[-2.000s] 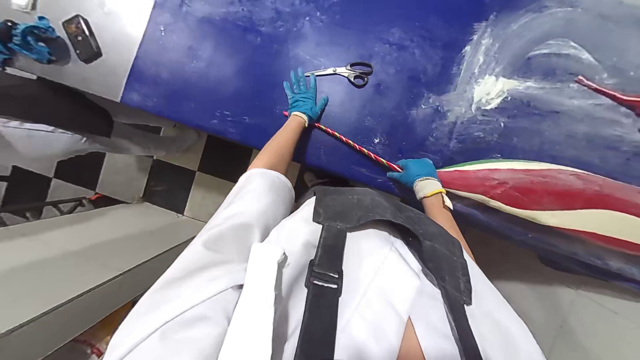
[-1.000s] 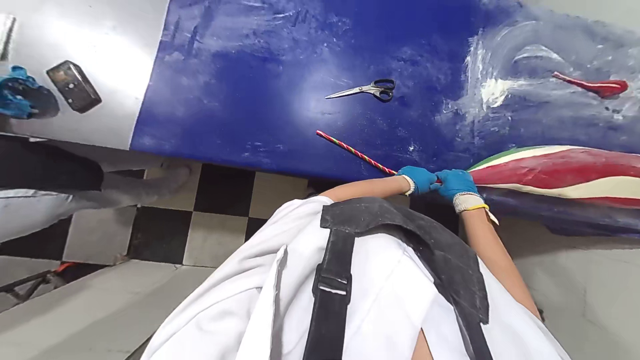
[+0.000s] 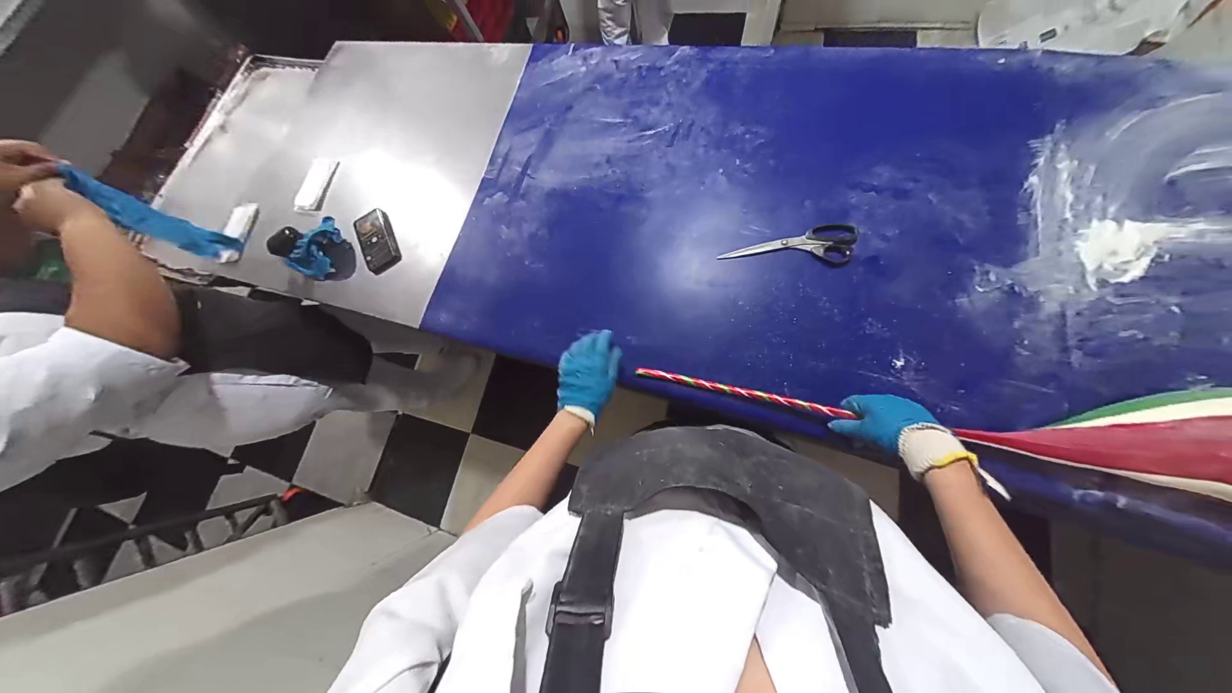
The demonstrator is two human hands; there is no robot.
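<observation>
My right hand (image 3: 885, 423), in a blue glove over a pale knit one, grips a thin twisted candy rope (image 3: 751, 393) of red, white and green. The rope runs left from it along the near edge of the blue table. On its right side the rope widens into a thick striped mass (image 3: 1145, 441) of red, white and green. My left hand (image 3: 588, 373), gloved in blue, is just beyond the rope's free left end, holding nothing, its fingers loosely extended. Scissors (image 3: 794, 245) with black handles lie on the blue surface beyond the rope.
White powder (image 3: 1116, 252) covers part of the blue table at the right. On the metal section (image 3: 414, 125) lie a dark rectangular object (image 3: 376, 241), a crumpled blue glove (image 3: 316, 252) and white folded pieces (image 3: 316, 185). A co-worker at the left handles something blue.
My left hand has moved from beside my right hand to beyond the rope's left end. My right hand still holds the rope. The view has shifted, showing more of the table and the co-worker.
</observation>
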